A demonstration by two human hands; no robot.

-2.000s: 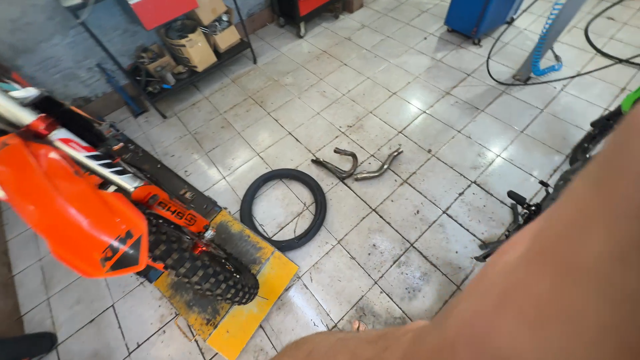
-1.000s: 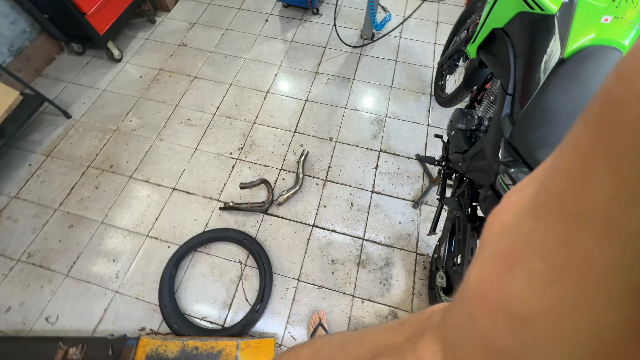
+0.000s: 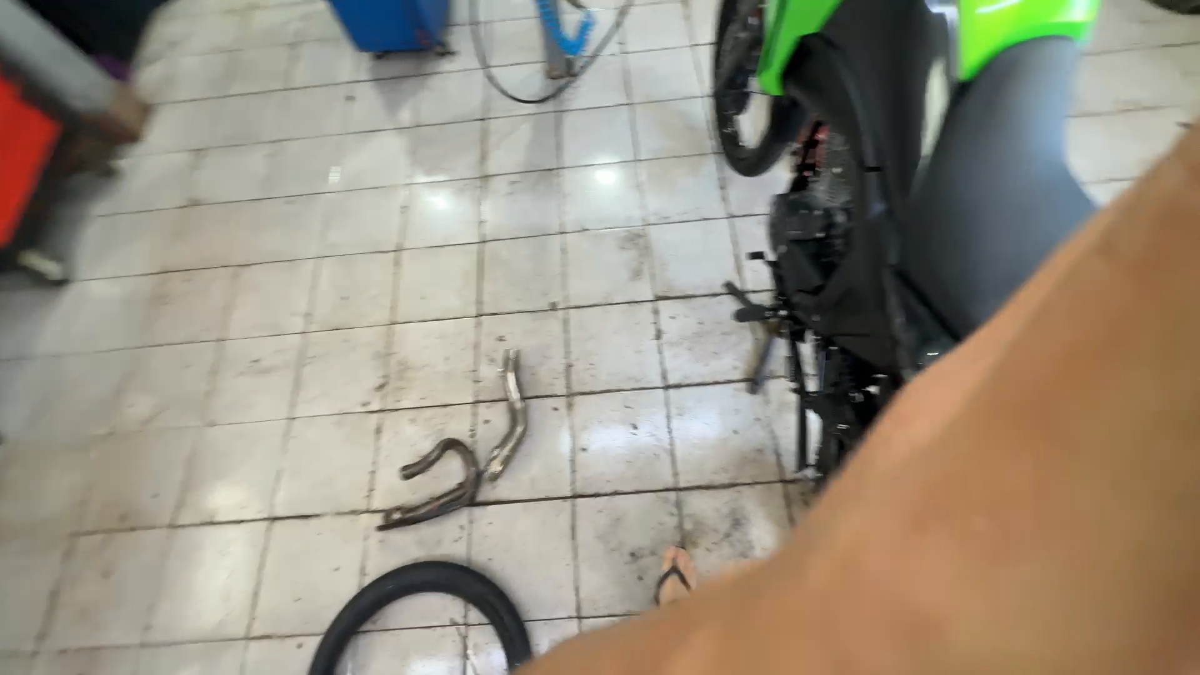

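Neither of my hands shows; a bare, blurred limb fills the lower right, and any hand at its end is outside the picture. Two bent metal exhaust pipes lie on the tiled floor near the middle: a hooked, darker one (image 3: 464, 469) and a straighter, shinier one (image 3: 515, 412) close beside it. Below them is a black motorcycle tyre (image 3: 422, 574), cut off by the bottom edge. A foot in a flip-flop (image 3: 675, 574) stands to the right of the tyre, partly hidden by the limb.
A green and black motorcycle (image 3: 872, 187) stands at the right, partly behind the limb. At the top are a blue cabinet (image 3: 398, 21) on casters, a coiled blue air hose (image 3: 567, 36) and a black cable (image 3: 502, 89). A red wheeled cabinet (image 3: 23, 155) is at the left edge.
The view has swung right: the orange motorcycle and yellow platform have left it, and the green motorcycle shows more. The pipes and tyre still lie on the floor.
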